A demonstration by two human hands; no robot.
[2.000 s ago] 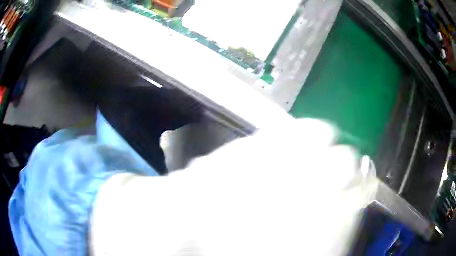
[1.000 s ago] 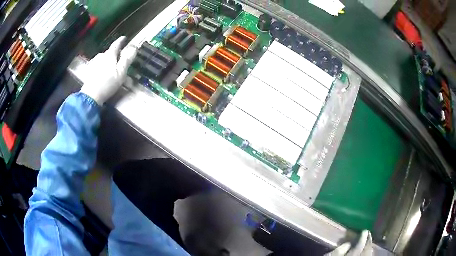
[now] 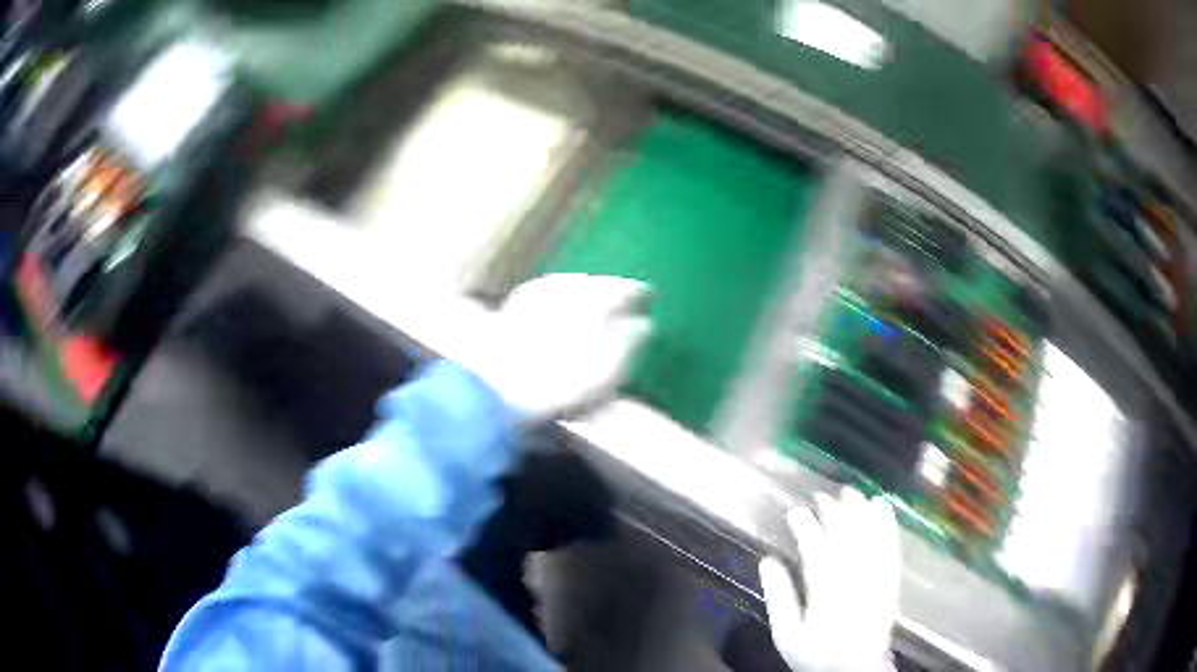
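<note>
The view is blurred. A populated circuit board with orange-copper coils and white strips lies in a silver carrier frame on the conveyor at the right. My white-gloved right hand is at the near edge by the frame's left corner, thumb and fingers apart; whether it touches the frame is unclear. My white-gloved left hand is over the conveyor's near rail, left of the frame, beside the bare green surface. Its fingers are too blurred to tell a grip.
A bright white, blurred area lies on the conveyor's left part. Another board with orange parts is at the far left, near red pieces. A white piece and a red object lie beyond the far rail.
The board and its frame are now farther right in view, with green surface showing left of them. My left hand is off the frame's left side; my right hand shows more fully, farther left.
</note>
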